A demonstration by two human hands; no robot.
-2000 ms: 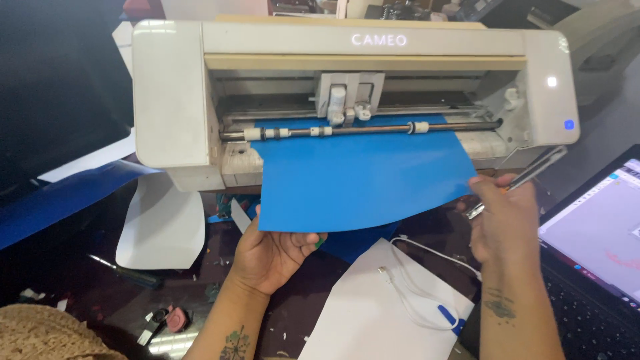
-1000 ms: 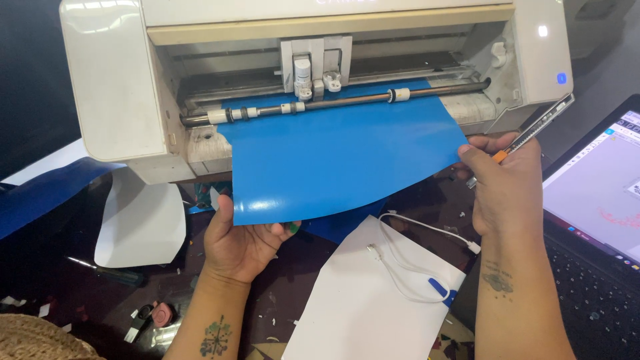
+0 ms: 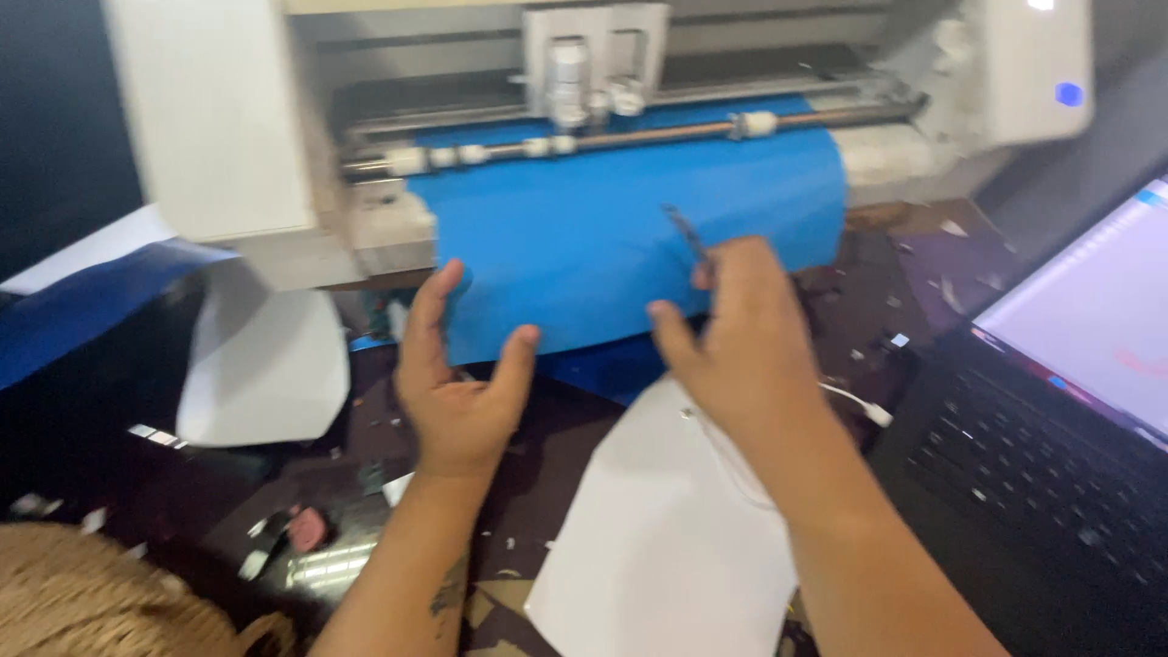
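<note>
A blue sheet [image 3: 593, 237] runs out of the front of a white Cameo cutting machine [image 3: 219, 119], under its roller bar [image 3: 657, 135] and below the tool carriage [image 3: 593, 68]. At the sheet's lower left corner is my left hand [image 3: 465, 383], thumb and fingers spread; whether it touches the sheet cannot be told. My right hand [image 3: 744, 319] is over the lower right part of the sheet, with a slim metallic tool [image 3: 684, 230], likely a craft knife, between its fingers. The tool points up and left and is blurred.
White paper [image 3: 666, 538] with a white cable [image 3: 853, 401] lies below the sheet. An open laptop [image 3: 1031, 474] is at the right. Another white piece [image 3: 265, 365] and a dark blue sheet [image 3: 82, 301] are at the left. Scraps and a woven straw item [image 3: 109, 593] are near the front.
My right hand has let go of the sheet's right corner and moved left over the sheet with the tool. My left hand no longer pinches the lower left corner; its fingers are spread.
</note>
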